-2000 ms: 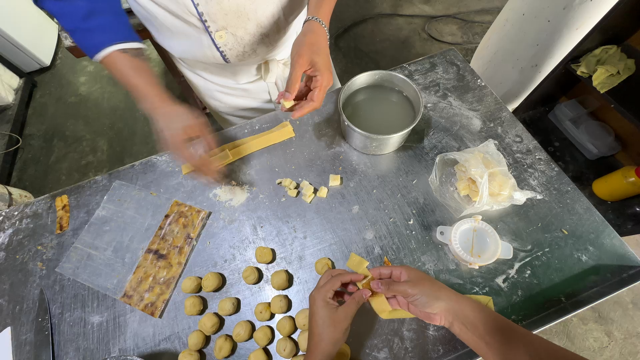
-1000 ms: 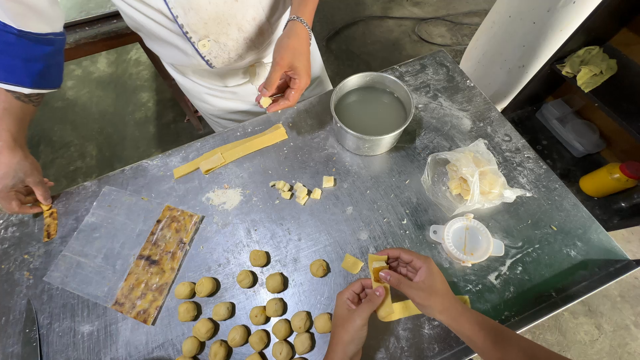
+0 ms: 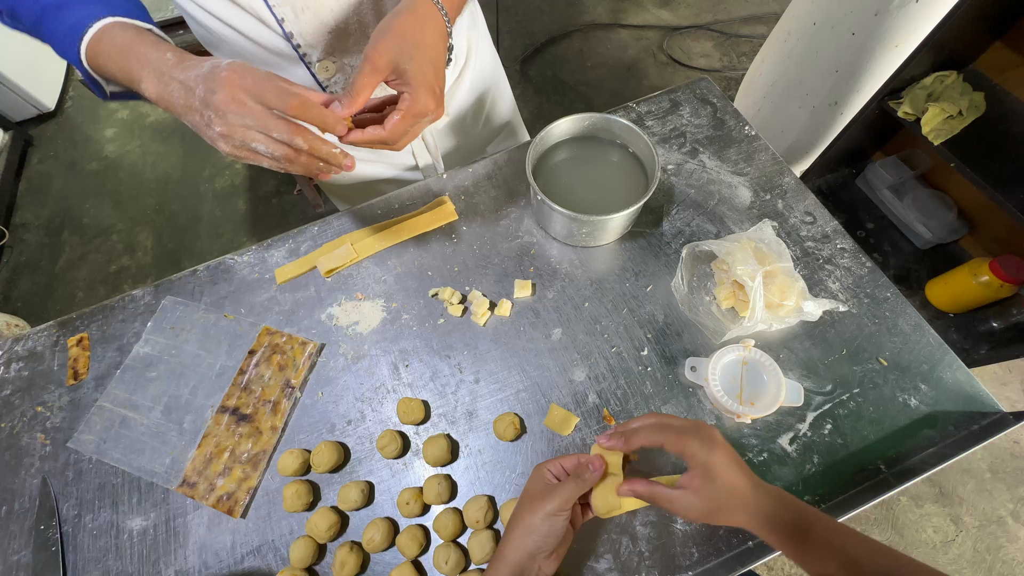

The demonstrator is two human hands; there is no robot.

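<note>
Between my two hands is a strip of yellow dough (image 3: pixel 610 480), one end raised and bent, the rest trailing right toward the table under my right hand. My left hand (image 3: pixel 552 508) pinches its left edge with thumb and finger. My right hand (image 3: pixel 696 468) holds it from the right, thumb and fingers on the dough. A small dough square (image 3: pixel 562 419) and a tiny brown scrap (image 3: pixel 608 417) lie just above my hands. Many round dough balls (image 3: pixel 438 450) sit to the left, one (image 3: pixel 507 426) apart from the group.
Across the metal table (image 3: pixel 576 336) a co-worker's hands (image 3: pixel 320 104) pinch a small piece. Near them are dough strips (image 3: pixel 392 234) and pale cubes (image 3: pixel 480 304). A metal pan of liquid (image 3: pixel 592 220), plastic bag (image 3: pixel 744 280), dumpling press (image 3: pixel 744 382), filled plastic sheet (image 3: pixel 248 416) and knife (image 3: pixel 48 528) lie around.
The co-worker's hand has come from the brown strip at the far left to meet the other hand. The dough between my hands has changed position slightly; the loose square lies apart from it.
</note>
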